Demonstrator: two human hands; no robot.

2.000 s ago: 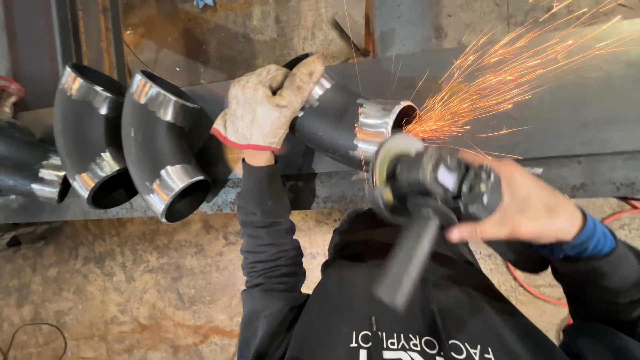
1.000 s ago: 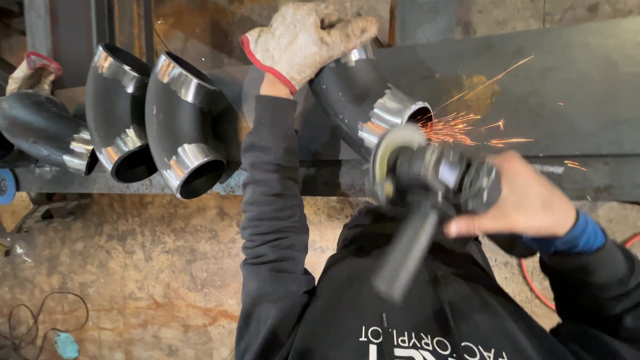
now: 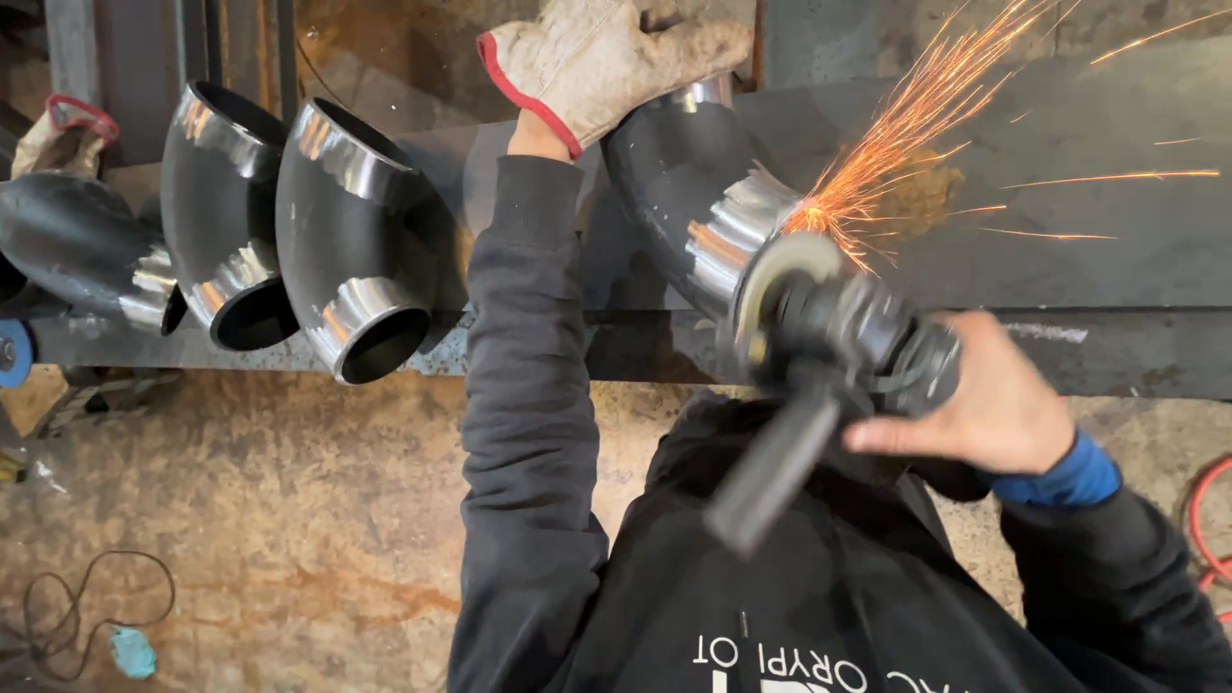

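Observation:
A black steel pipe elbow point(image 3: 674, 173) with bright ground ends lies on the steel beam. My left hand point(image 3: 616, 67), in a pale work glove with red trim, grips its upper end. Bare and with a blue cuff at the wrist, my right hand point(image 3: 982, 404) holds an angle grinder point(image 3: 857, 337). The grinder's disc point(image 3: 789, 279) meets the elbow's lower right end, and orange sparks point(image 3: 914, 115) fly up and right from there. The side handle point(image 3: 770, 472) points down and left, blurred. Two more elbows, one point(image 3: 346, 231) and another point(image 3: 221, 212), stand side by side to the left.
Another elbow point(image 3: 87, 241) lies at the far left, near a second glove point(image 3: 67, 135). A blue disc point(image 3: 13, 352) sits at the left edge. The steel beam point(image 3: 1078, 279) runs across the view. A thin cable point(image 3: 72, 606) and a red hose point(image 3: 1198, 510) are on the floor.
The spray of sparks, short one second ago, is long again and points more steeply upward. The gloved left hand and the elbow's upper end have moved up in view since two seconds ago.

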